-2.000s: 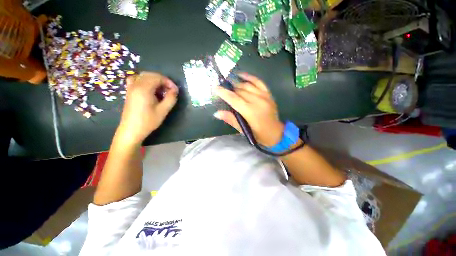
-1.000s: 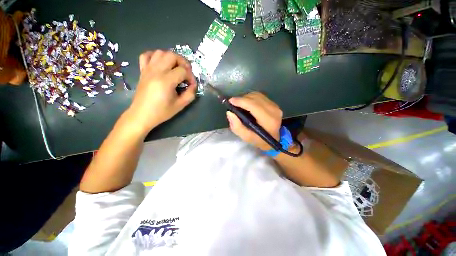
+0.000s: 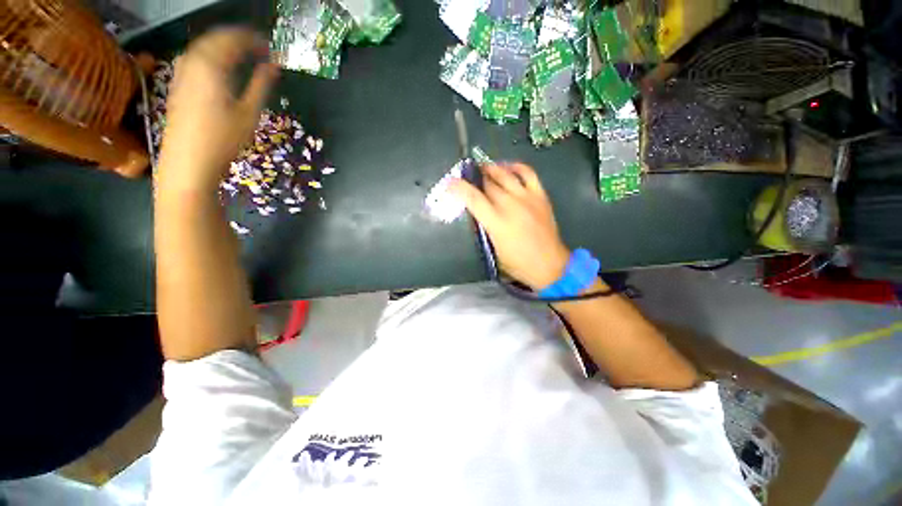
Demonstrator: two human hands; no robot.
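Note:
My right hand (image 3: pixel 519 217), with the blue wristband (image 3: pixel 574 275), holds the black soldering iron (image 3: pixel 483 242); its metal tip points away from me. A circuit board (image 3: pixel 448 198) lies at its fingertips; I cannot tell whether the fingers grip it. My left hand (image 3: pixel 223 84) is blurred, raised over the far side of the component heap (image 3: pixel 282 163), near the set-aside boards (image 3: pixel 315 40). Its thumb and fingers are apart at the tips, and nothing shows between them. My left forearm hides part of the heap.
A pile of boards (image 3: pixel 539 69) lies at the far middle. The orange fan (image 3: pixel 69 79) is at far left. At right are the scrap tray (image 3: pixel 707 128), the round tip cleaner (image 3: pixel 799 215) and the soldering station (image 3: pixel 816 114). An open cardboard box (image 3: pixel 811 425) stands on the floor.
My left hand has moved from the work spot to the far left, over the heap. My right hand has moved to the board, the iron tip now turned away. More set-aside boards show.

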